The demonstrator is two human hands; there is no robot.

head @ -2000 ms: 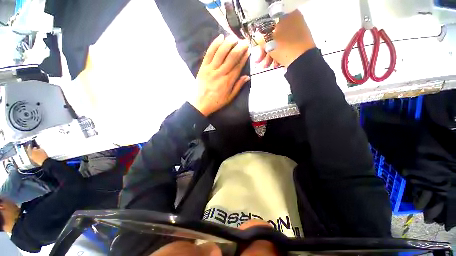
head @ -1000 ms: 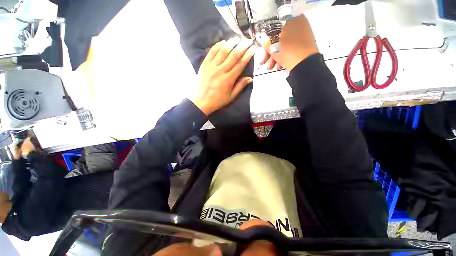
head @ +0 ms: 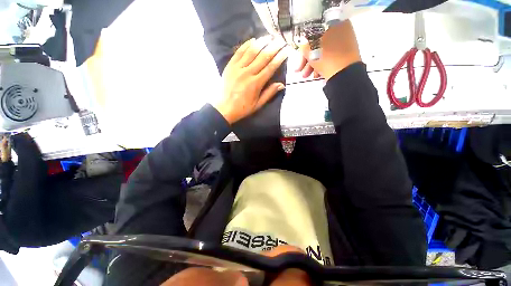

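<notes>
A dark garment panel runs from the top of the view, over the white table, down to my lap. My left hand lies flat on it with the fingers slightly apart, fingertips near the needle area. My right hand is beside the sewing machine head, with its fingers bent at the cloth's right edge. The machine parts partly hide those fingers, so its hold cannot be told. The presser foot and needle are too blurred to make out.
Red-handled scissors lie on the table at right. More dark cloth lies at upper left. A pale machine with a round vent and a person's dark sleeve are at left. A blue crate with black cloth is below right.
The view has shifted a little, so the scissors sit lower and the left machine further left. The other person's arm has moved. My hands have stayed nearly in place at the machine.
</notes>
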